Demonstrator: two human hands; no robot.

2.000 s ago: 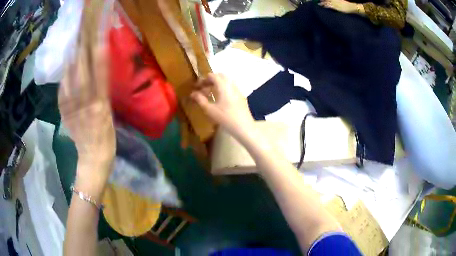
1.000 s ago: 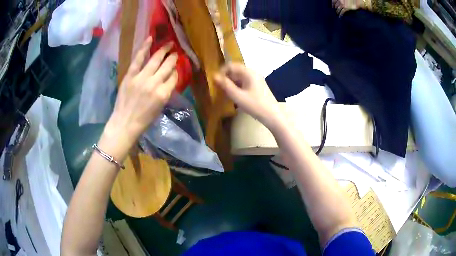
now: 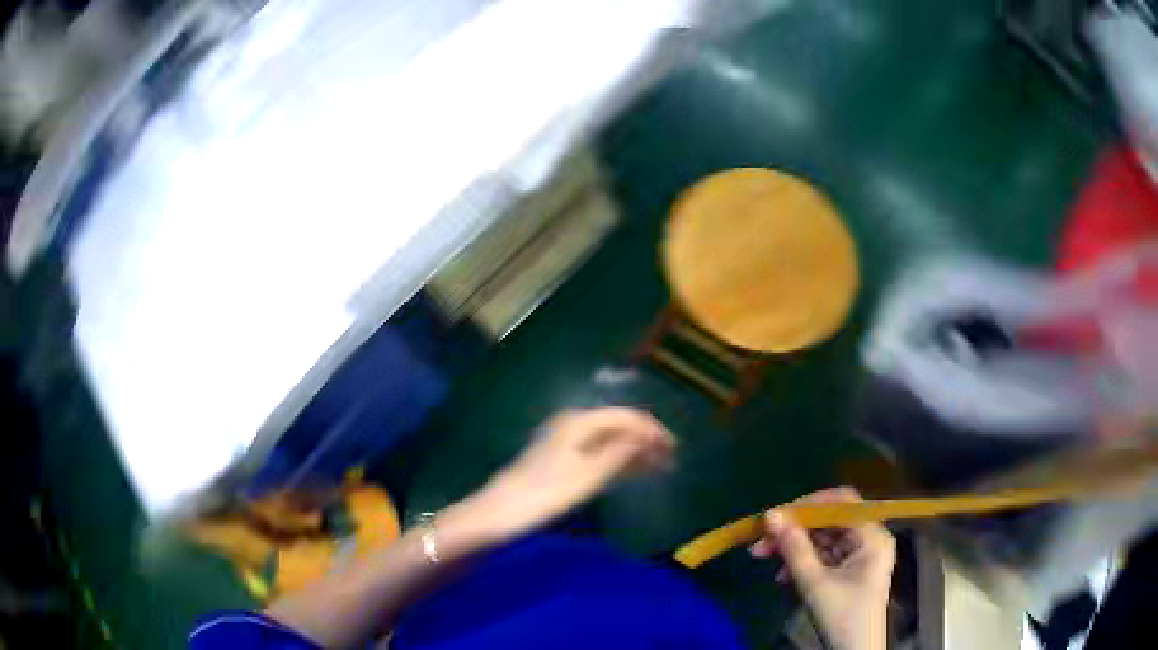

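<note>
My right hand [image 3: 832,552], at the lower right, grips a narrow orange-brown pattern strip [image 3: 914,509] near its end. The strip runs right towards the blurred hanging bunch. My left hand [image 3: 610,444] is in the lower middle, blurred, with fingers curled, and touches no strip. I cannot tell whether it holds anything small. A hazy clear plastic bag [image 3: 940,381] and a red bundle [image 3: 1111,222] hang at the right, both blurred.
A white-covered table [image 3: 292,191] fills the upper left. A round wooden stool [image 3: 762,260] stands on the green floor. Cardboard-coloured flat pieces [image 3: 527,248] and a blue crate [image 3: 362,400] are by the table's edge. Orange-brown pieces [image 3: 337,540] lie at the lower left.
The view has swung left to the white table, so the hanging bunch is now at the right edge. My left hand has moved away from the bunch. My right hand now grips a strip.
</note>
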